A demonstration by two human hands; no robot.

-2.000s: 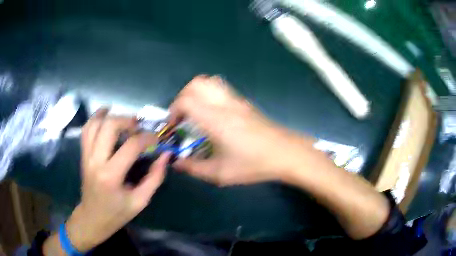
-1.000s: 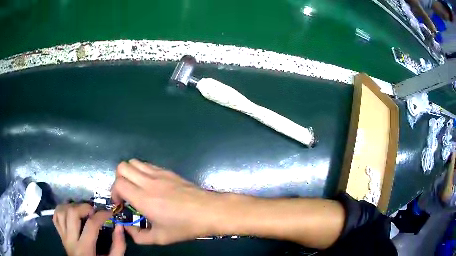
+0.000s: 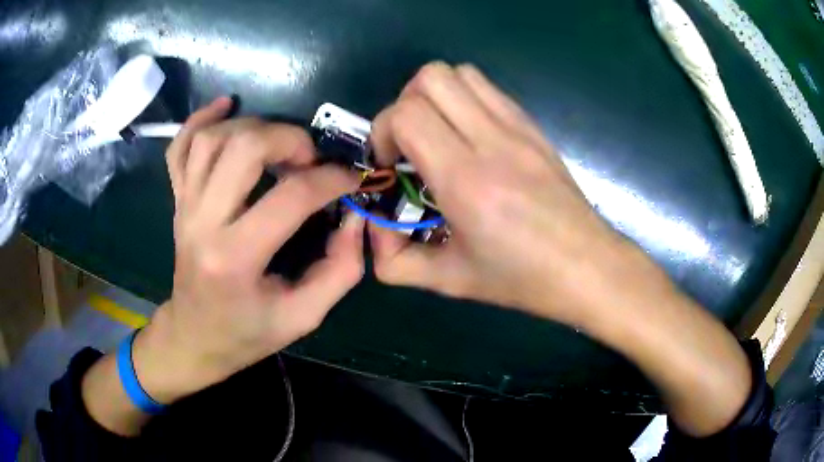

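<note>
A white power strip housing (image 3: 342, 121) lies in front of me, mostly hidden by both hands. A blue wire (image 3: 390, 224), an orange-brown wire (image 3: 379, 180) and a green wire (image 3: 409, 190) bend up between the fingers. My left hand (image 3: 262, 217) grips the cord end of the housing, with thumb and fingers at the wires. My right hand (image 3: 483, 176) holds the housing just right of the wires, its thumb below and fingers above. A white cord (image 3: 159, 130) runs left from my left hand. The exact fingertip contacts are partly hidden.
A white plug (image 3: 132, 88) lies by a crinkled clear plastic bag (image 3: 45, 149) at left. The pale hammer handle (image 3: 714, 99) lies at upper right. A cardboard tray (image 3: 800, 289) is at the right edge. The work surface's curved near edge (image 3: 361, 365) runs below my hands.
The view has shifted, so the hands and housing appear larger and nearer the middle. The hammer head has left the picture. Both hands stay at the wires, and more of my left hand shows.
</note>
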